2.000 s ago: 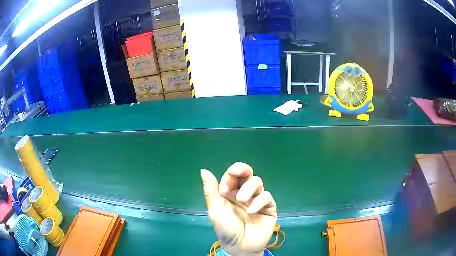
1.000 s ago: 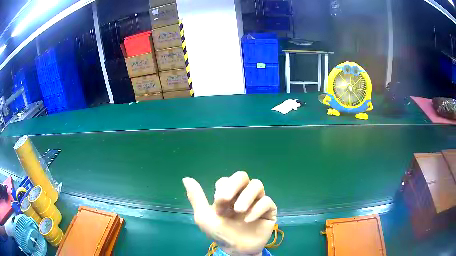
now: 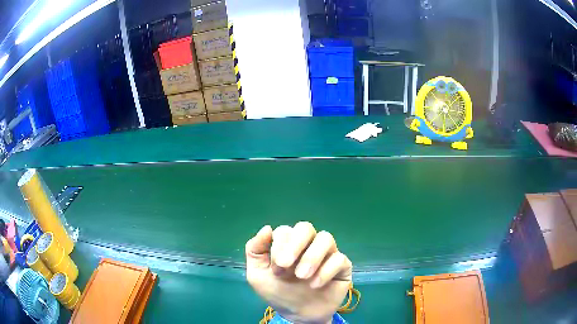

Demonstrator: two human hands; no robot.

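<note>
My left hand is raised at bottom centre, palm side towards me, fingers curled into a fist and thumb folded in against them. No held thing shows in it. Tan-yellow rubber bands lie on the green bench behind my wrist, partly hidden by it. A stack of orange-brown panels lies at lower left, cut off by the bottom edge. Another orange-brown panel lies at lower right, also cut off. My right hand is not in view.
Yellow rolls and a light blue fan stand at left, near a dark flat plate. Brown blocks stand at right. A yellow-blue fan, white scrap and pink sheet are on the far side.
My left hand has closed: the thumb stood out to the left before and now lies folded against the curled fingers. The panels and rubber bands have not visibly moved.
</note>
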